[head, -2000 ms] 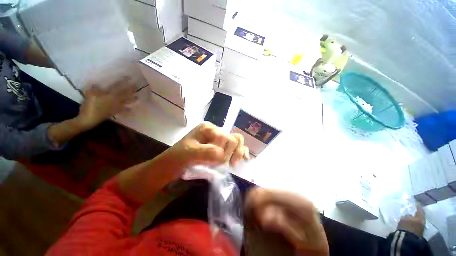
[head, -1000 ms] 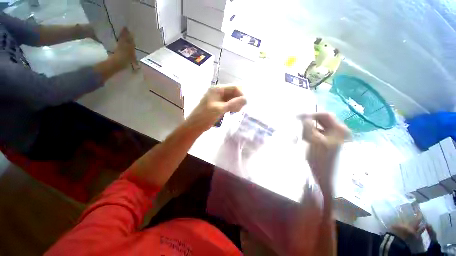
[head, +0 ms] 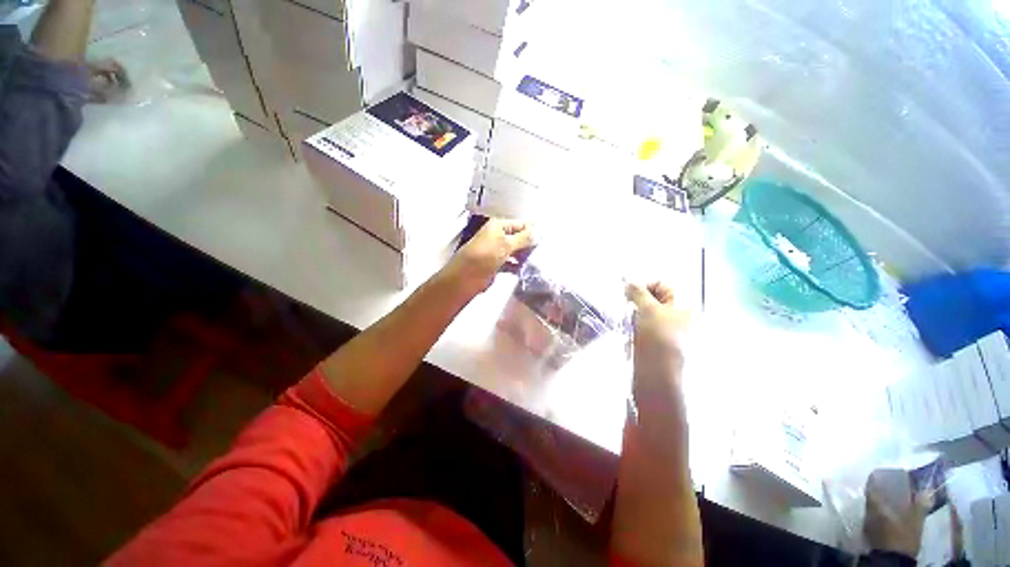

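Observation:
A white carton [head: 550, 321] with a dark picture panel lies on the white table in front of me, under a clear plastic bag [head: 570, 471] whose loose end hangs over the table's front edge. My left hand [head: 498, 250] pinches the film at the carton's far left. My right hand [head: 656, 310] pinches the film at its right. The film's upper edge between my hands is lost in glare. A dark phone [head: 473, 229] is partly hidden behind my left hand.
Stacked cartons [head: 354, 177] stand at left. A teal basket [head: 814, 246], a yellow-green bag [head: 722, 150] and blue plastic [head: 958, 307] are at right. Another carton [head: 781, 454] lies near the right front edge. Other people's hands [head: 899, 512] show at lower right and upper left.
Both hands have moved closer together, and the film now spreads over the carton between them. The person at left has drawn their hands back from the stacks.

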